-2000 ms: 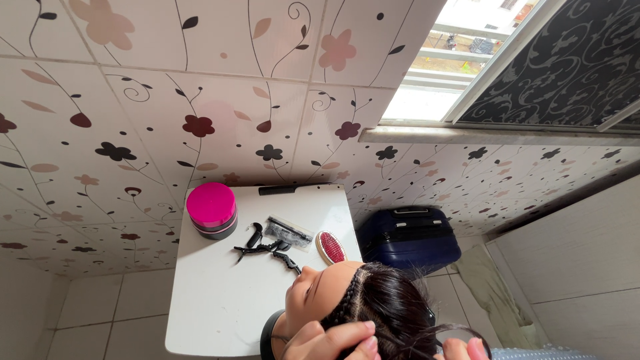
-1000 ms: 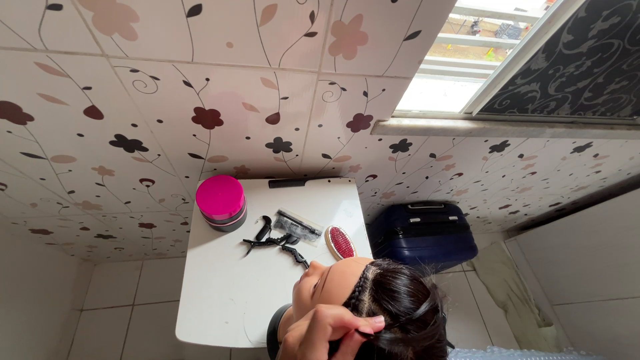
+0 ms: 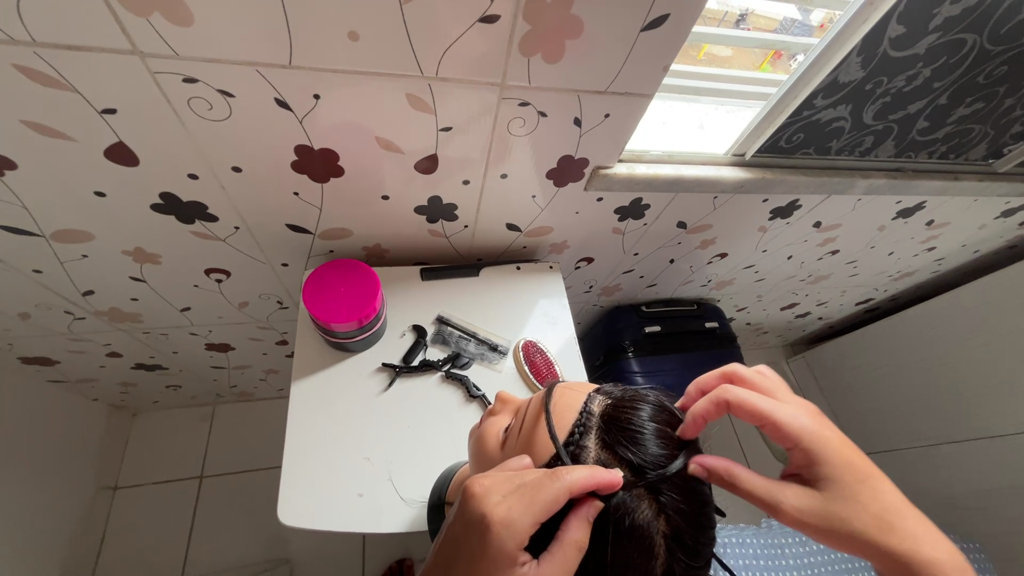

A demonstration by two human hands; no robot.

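Note:
A person's head with dark hair (image 3: 640,424) is at the bottom centre, a thin braid (image 3: 578,428) running along the hairline. My left hand (image 3: 532,512) pinches a strand of hair between thumb and fingertips, near the parting beside the braid. To its right, my right hand (image 3: 768,432) has its thumb and fingers on another dark strand at the crown. One loose strand loops over the forehead. Beyond the head, a red jewelled oval hairbrush (image 3: 538,364), black hair clips (image 3: 436,366) and a clear packet (image 3: 470,339) lie on a white table (image 3: 344,448).
A jar with a pink lid (image 3: 344,296) stands at the table's back left corner, and a black comb (image 3: 450,272) lies along the back edge. Behind the head is a dark blue suitcase (image 3: 664,344). A tiled wall (image 3: 384,160) with a window (image 3: 712,88) rises behind the table.
My right hand, out of sight one second ago, is back in view at the right of the head. A strand now loops across the forehead.

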